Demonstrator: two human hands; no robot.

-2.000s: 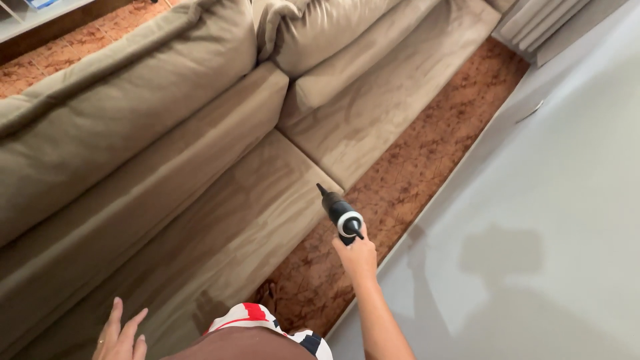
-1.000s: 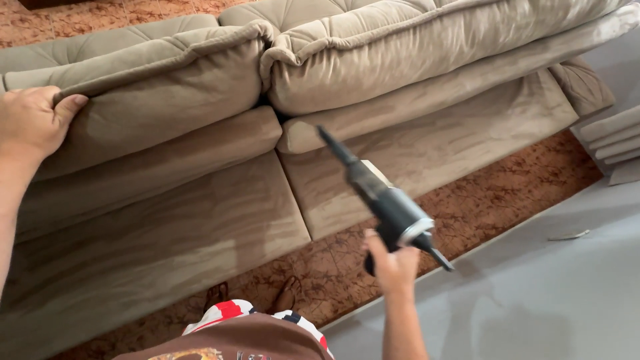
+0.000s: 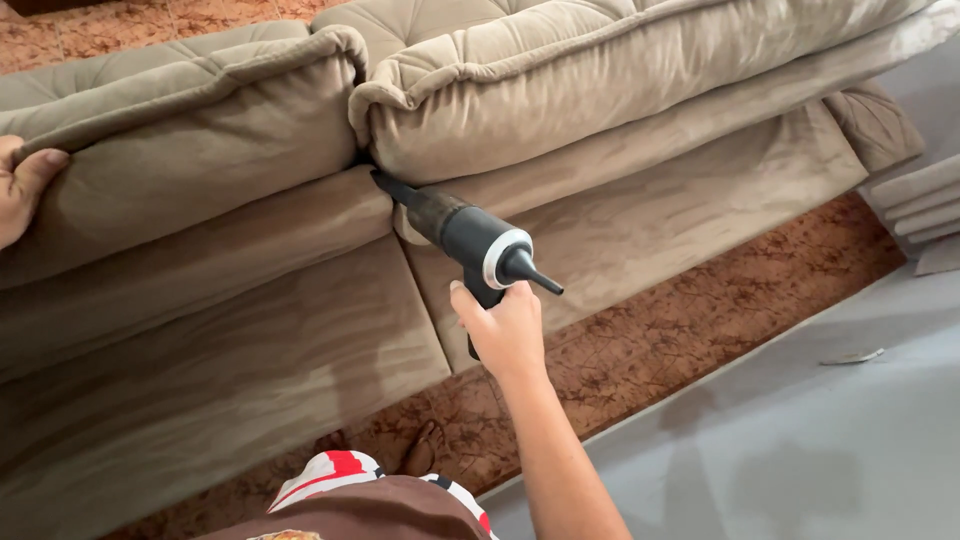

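My right hand is closed around the grip of a black handheld vacuum cleaner with a silver ring and a thin rear nozzle. Its dark front nozzle points up and left, with the tip at the gap where the two beige back cushions meet the sofa's lower padding. My left hand, cut off by the left edge of the view, grips the piped edge of the left back cushion, thumb on the fabric and the other fingers partly hidden. The right back cushion lies beyond the nozzle.
The sofa's seat spans the view, split by a seam. Reddish-brown floor tiles run between it and a pale grey wall with a small mark. Folded grey fabric hangs at the right. My sandalled foot stands close to the seat.
My left hand has gone from near the seat to the back cushion's edge. My right hand has brought the vacuum's nozzle up to the gap between the cushions. The view has shifted.
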